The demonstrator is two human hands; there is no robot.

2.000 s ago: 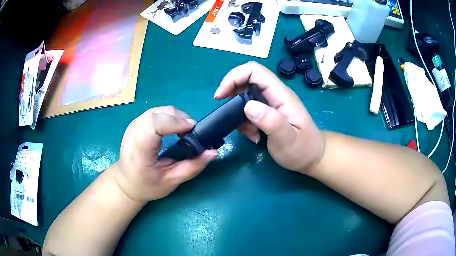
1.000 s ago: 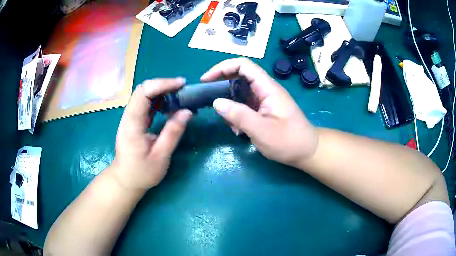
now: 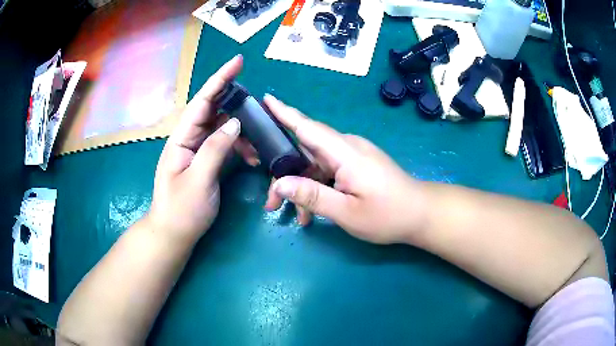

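A black phone holder clamp (image 3: pixel 265 132) is held above the dark green bench top, its long bar running from upper left to lower right. My left hand (image 3: pixel 196 155) has its thumb and fingers on the upper left end. My right hand (image 3: pixel 344 179) grips the lower right end, thumb below and fingers around the far side. Both hands are bare. The parts of the clamp under my fingers are hidden.
Loose black mount parts (image 3: pixel 469 88) lie on and beside a pale pad. Blister card packs (image 3: pixel 324 34) lie at the back and left. A large orange-brown sheet (image 3: pixel 121 74) lies at left. At right are a cream-handled tool (image 3: pixel 515 118), a smartphone (image 3: pixel 542 135), a crumpled cloth (image 3: pixel 579 132) and a pump bottle (image 3: pixel 503 28).
The clamp has turned from nearly level to slanting down to the right. My left hand's fingers have moved up, and my right hand has moved slightly lower. Both hands keep hold.
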